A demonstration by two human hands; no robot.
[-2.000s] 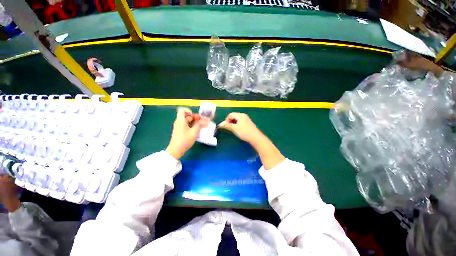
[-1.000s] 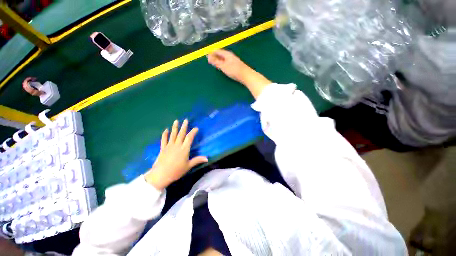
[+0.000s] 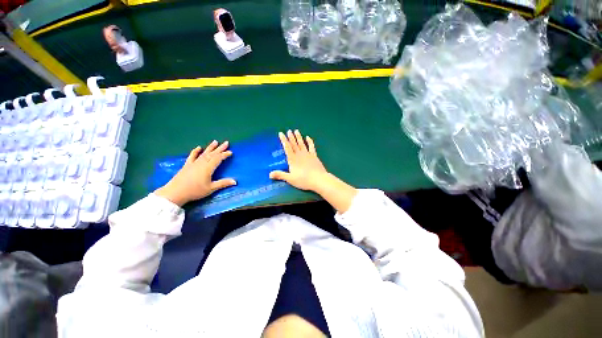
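A glossy blue sheet (image 3: 254,165) lies at the near edge of the green bench. Its near edge reaches the bench edge and it looks slightly turned. My left hand (image 3: 200,173) lies palm down on the sheet's left part, fingers spread. My right hand (image 3: 302,162) lies palm down at the sheet's right end, fingers a little apart. Neither hand grips anything visible. What lies under the palms is hidden.
White watch stands (image 3: 63,155) are packed at left. Beyond the yellow strip (image 3: 264,80), the dark green belt carries a smartwatch on a white stand (image 3: 231,45), another (image 3: 125,53) and clear trays (image 3: 343,33). A clear tray heap (image 3: 488,99) lies at right, near another person's sleeve (image 3: 551,218).
The watch and stand at my hands two seconds ago are gone from the bench. My right hand has come back from the yellow strip onto the sheet. The view has turned and shows two watches on the belt.
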